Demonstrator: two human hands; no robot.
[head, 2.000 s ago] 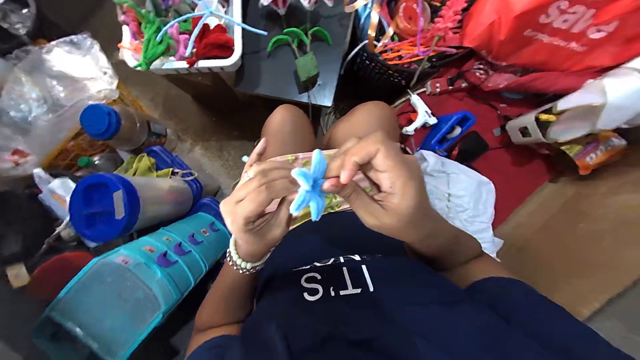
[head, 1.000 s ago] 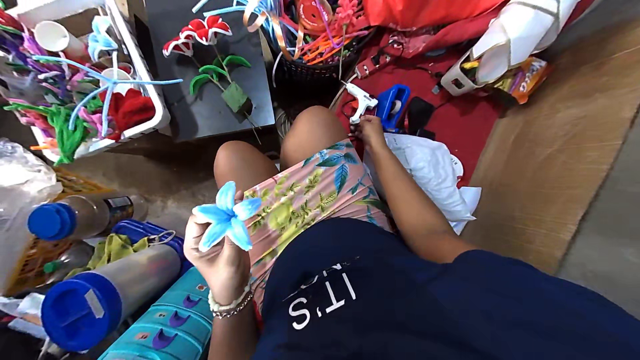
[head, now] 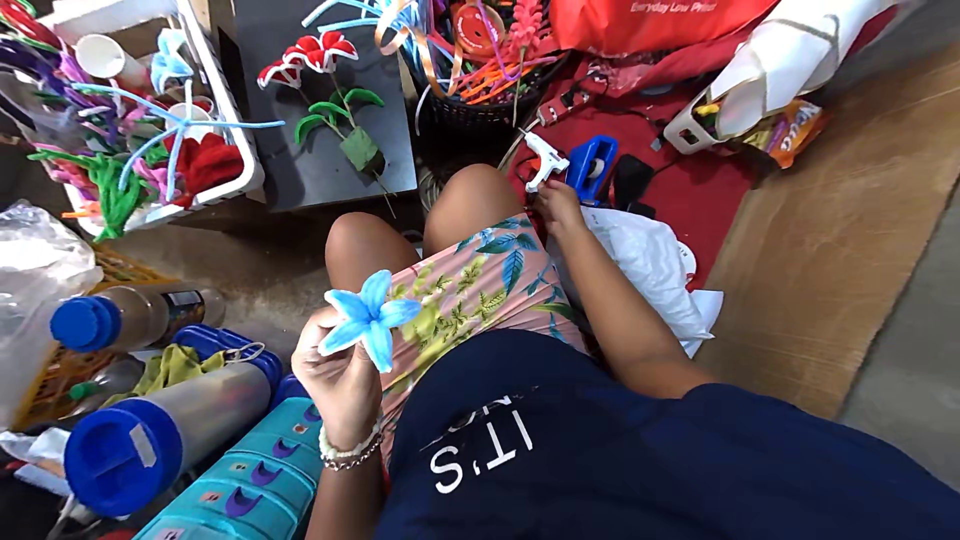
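Observation:
My left hand (head: 337, 367) holds up a blue pipe-cleaner flower (head: 371, 319) with pointed petals, above the left side of my lap. At the right, beyond my knee, my right hand (head: 556, 204) has its fingers on the handle end of a white hot glue gun (head: 544, 160). A blue tape dispenser (head: 592, 169) lies just right of that hand. Red and white pipe-cleaner flowers (head: 321, 51) with green leaves lie on a dark board ahead. A blue pipe-cleaner piece with several arms (head: 178, 124) rests across the white basket.
The white plastic basket (head: 251, 169) holds pipe cleaners and cups. A black basket (head: 480, 114) holds ribbons and more stems. Bottles, a blue-lidded container (head: 124, 456) and turquoise drawers (head: 247, 480) stand at left. A white plastic bag (head: 630, 262) lies beside my right arm.
Two seconds ago both hands were at the blue flower. My right hand has let go of it and moved right to the glue gun. The view has shifted.

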